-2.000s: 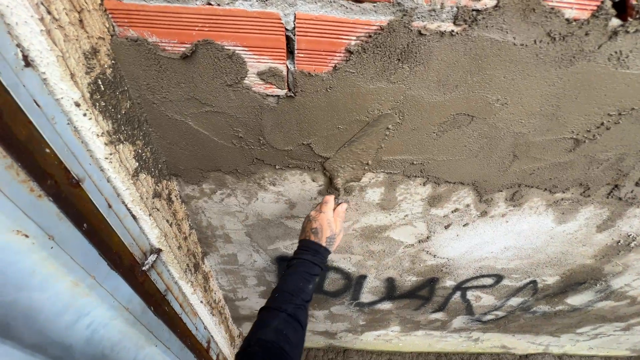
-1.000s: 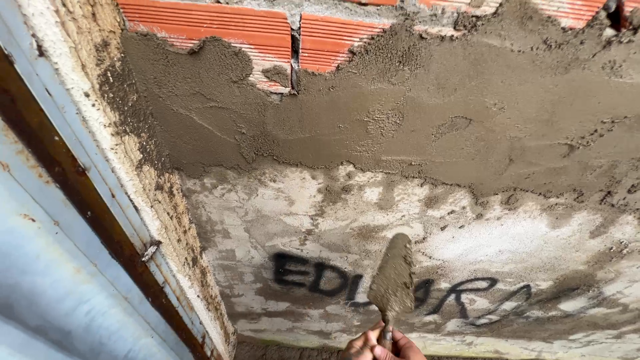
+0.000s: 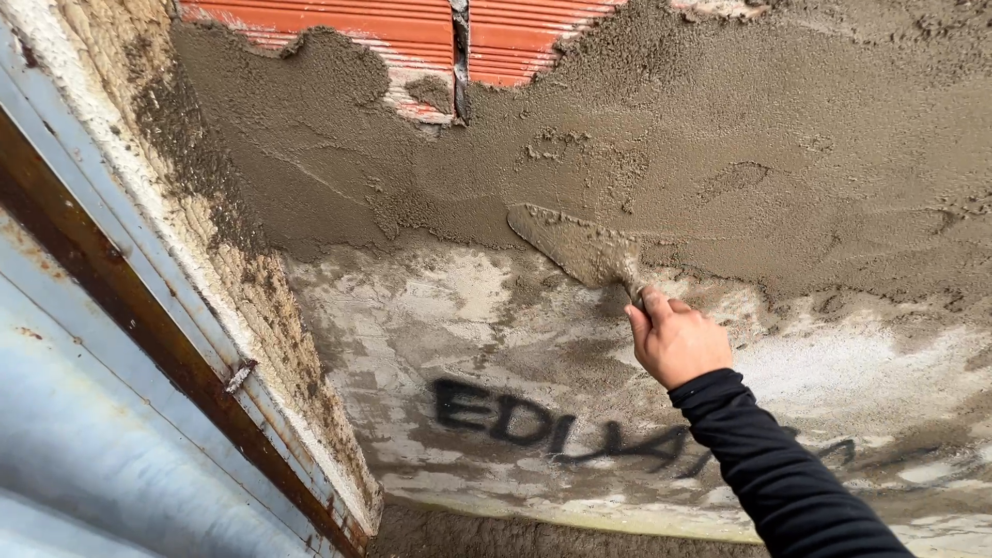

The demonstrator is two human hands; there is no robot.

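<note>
My right hand (image 3: 682,341), in a black sleeve, is closed on the handle of a mortar-coated pointed trowel (image 3: 577,246). Its blade lies against the lower edge of the wet grey-brown mortar (image 3: 465,186) on the wall, with the tip to the upper left. Below that edge is the older, pale, stained wall surface (image 3: 465,291). Above, bare ribbed orange hollow bricks (image 3: 527,39) show, with a dark vertical joint between them. My left hand is out of view.
On the left a rough wall edge (image 3: 271,333) runs down beside a pale blue metal door or panel (image 3: 93,403) with a rusty brown strip. Black spray-painted writing (image 3: 527,418) crosses the lower wall. Brown rough ground or ledge (image 3: 496,535) shows at the bottom.
Two seconds ago my left hand held the trowel at the mortar edge; one second ago both hands were at its handle lower down. Now my right hand alone has it, up against the mortar.
</note>
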